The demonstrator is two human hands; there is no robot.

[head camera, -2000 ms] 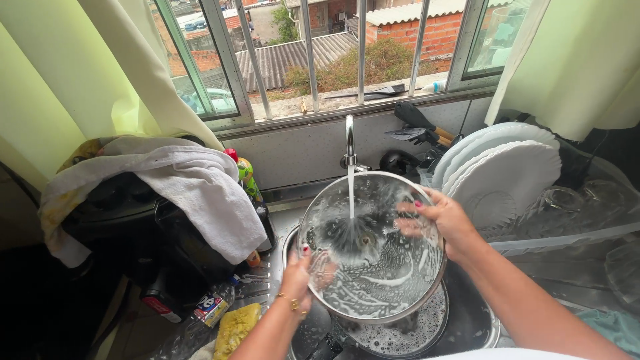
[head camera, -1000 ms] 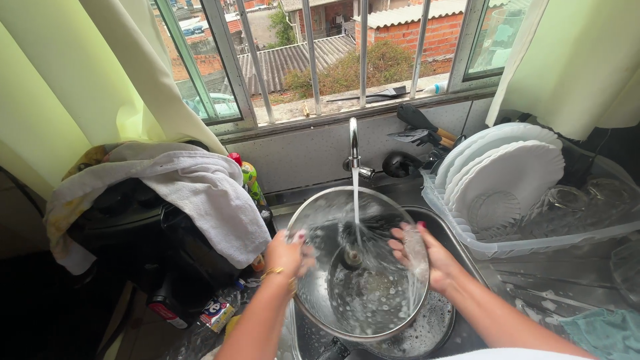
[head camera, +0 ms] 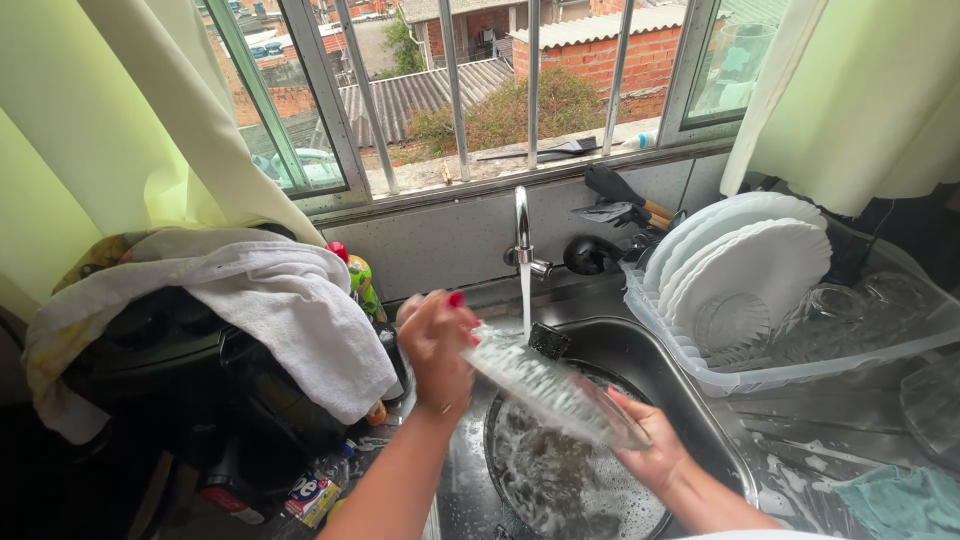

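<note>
A round glass lid with a metal rim (head camera: 551, 386), blurred and tilted nearly edge-on, is held over the sink. My right hand (head camera: 652, 442) grips its lower right edge. At its upper left end is my left hand (head camera: 439, 349), fingers bent and blurred; whether they close on the rim is hard to tell, but they touch or nearly touch it. Water runs from the chrome faucet (head camera: 523, 225) just behind the lid. Below, a dark round pan (head camera: 570, 480) with sudsy water sits in the steel sink (head camera: 697, 390). A black handle-like part (head camera: 549, 341) shows behind the lid.
Right of the sink, a clear plastic basin (head camera: 712, 379) holds white plates (head camera: 757, 262) and glassware. A teal cloth (head camera: 896, 495) lies on the wet drainboard. Left stands a black appliance (head camera: 150, 375) under a white towel (head camera: 285, 300), near bottles. Black utensils (head camera: 619, 202) lean by the wall.
The glass lid has gone from facing the camera to nearly edge-on. My left hand has risen, and my right hand has moved down to the lid's lower edge.
</note>
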